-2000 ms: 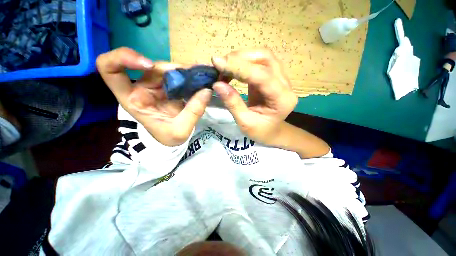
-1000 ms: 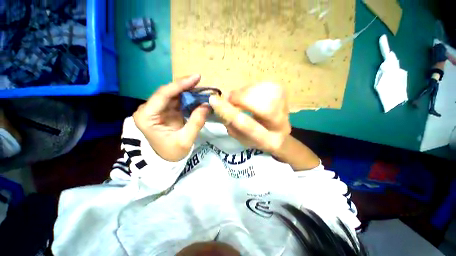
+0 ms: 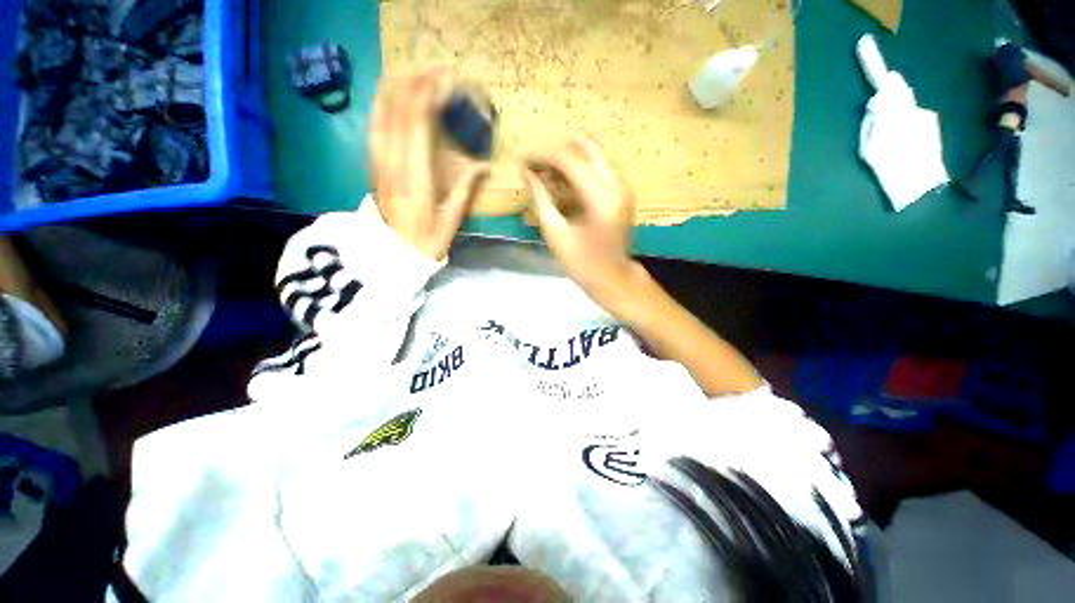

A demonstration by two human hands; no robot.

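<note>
My left hand [image 3: 419,159] is blurred over the left edge of the cardboard mat [image 3: 637,106]. It holds a dark blue-grey moulded part [image 3: 468,125] between its fingers. My right hand [image 3: 580,203] is at the mat's front edge, apart from the part, with fingers curled. It is blurred, and whether it holds something small cannot be told. A white glue bottle [image 3: 723,78] lies on the mat at the right. Another dark part with a loop [image 3: 320,74] lies on the green table left of the mat.
A blue bin [image 3: 242,141] heaped with dark parts is at the left. A crumpled white rag or glove [image 3: 902,141] and a dark figure [image 3: 1008,124] lie at the right. A cardboard strip [image 3: 878,11] is at the top. Part of a person's arm [image 3: 14,277] shows at the left edge.
My hands have moved forward over the mat and apart. The part has left my right fingers and is with my left hand alone.
</note>
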